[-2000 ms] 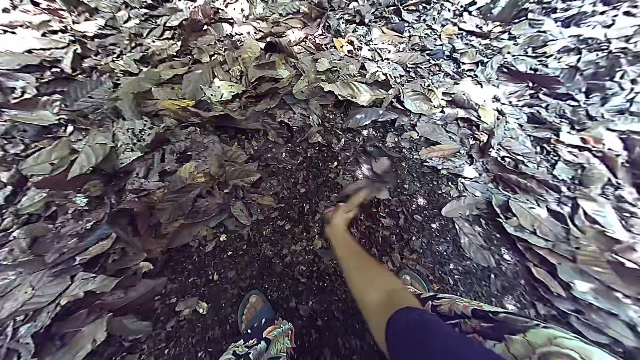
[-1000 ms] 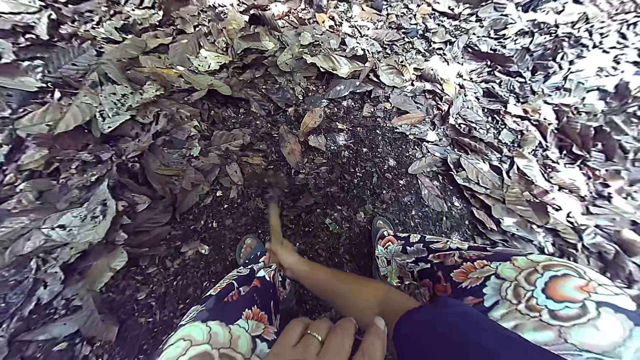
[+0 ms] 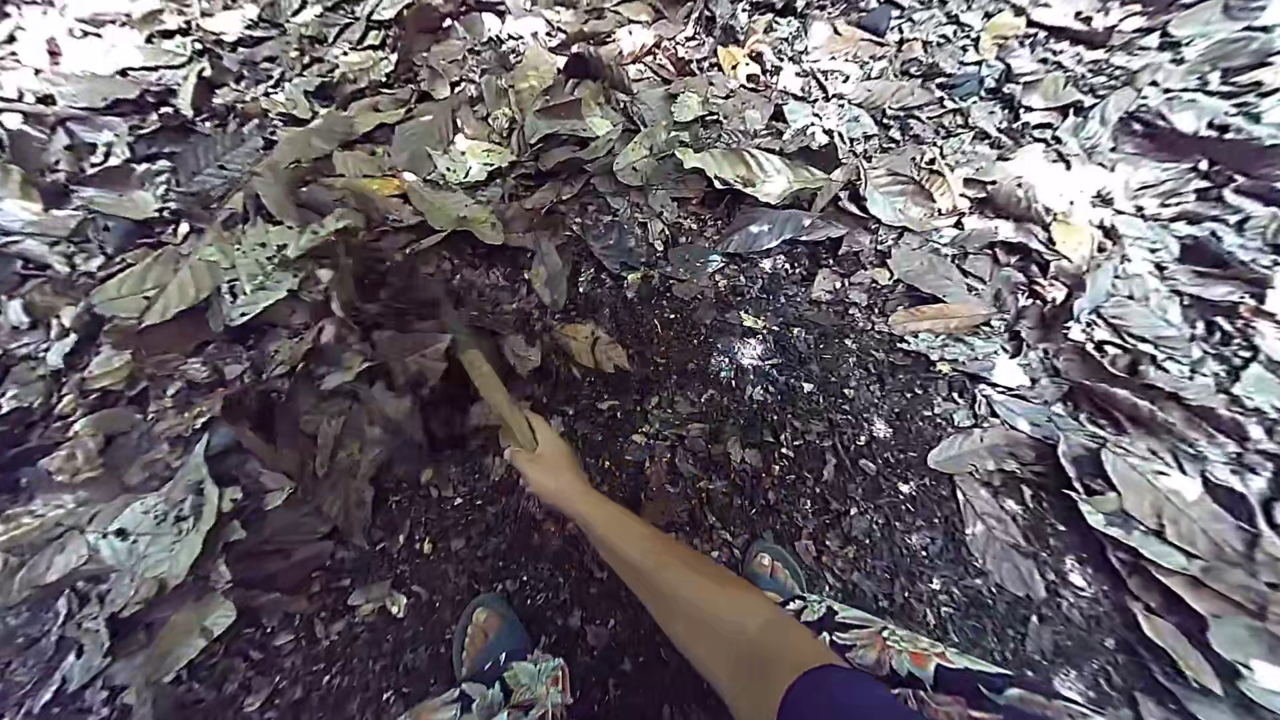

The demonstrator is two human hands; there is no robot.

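My right hand (image 3: 545, 462) is closed around a light wooden handle (image 3: 490, 385), left of the middle of the head view. The handle points up and left, away from me. Its far end blurs into a dark shape over the brown dry leaves (image 3: 410, 350), so I cannot tell what tool it is. A curled tan leaf (image 3: 592, 347) lies on the dark soil just right of the handle. My left hand is out of the frame.
Dark bare soil (image 3: 730, 430) with leaf bits spreads before my sandalled feet (image 3: 490, 635). Thick dry leaf litter (image 3: 760, 175) rings it at the top, left and right. The other sandalled foot (image 3: 773, 570) stands to the right.
My right hand has swung from near my feet out to the upper left with the handle. My left hand, seen at the bottom one second ago, has left the view.
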